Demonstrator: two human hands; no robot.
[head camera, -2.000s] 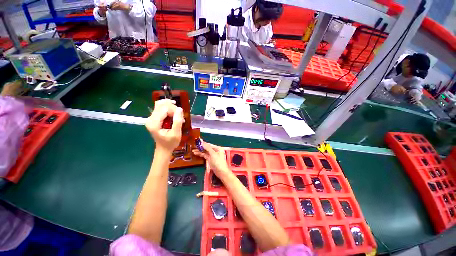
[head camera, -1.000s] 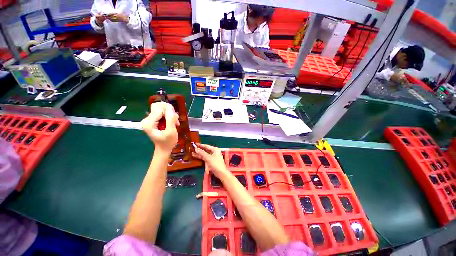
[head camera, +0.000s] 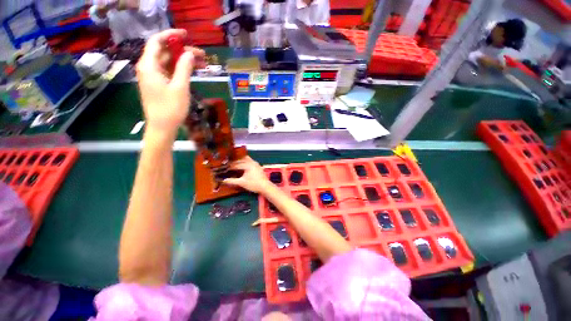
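Observation:
The toggle press (head camera: 211, 135) stands upright on its reddish-brown base plate (head camera: 206, 182), left of the tray. My left hand (head camera: 166, 81) is closed round the red press handle (head camera: 176, 44), raised above the press. My right hand (head camera: 245, 175) is at the base of the press, its fingertips at a small dark piece, perhaps a watch module (head camera: 231, 174); its grip is blurred and partly hidden. The red blister tray (head camera: 360, 216) holds many dark watch modules, one with a lit blue screen (head camera: 327, 197). My right forearm crosses the tray's left part.
Loose watch parts (head camera: 230, 210) lie in front of the press. A thin stick (head camera: 268, 221) is at the tray's left edge. White paper (head camera: 278, 116) with two dark units, a blue tester (head camera: 263, 84) and a power supply (head camera: 317, 84) stand behind. More red trays are at far left (head camera: 37, 182) and right (head camera: 529, 169).
My left hand has swung up and left with the handle, and the press mechanism now shows. My right hand has moved in over the base plate. The whole view has shifted.

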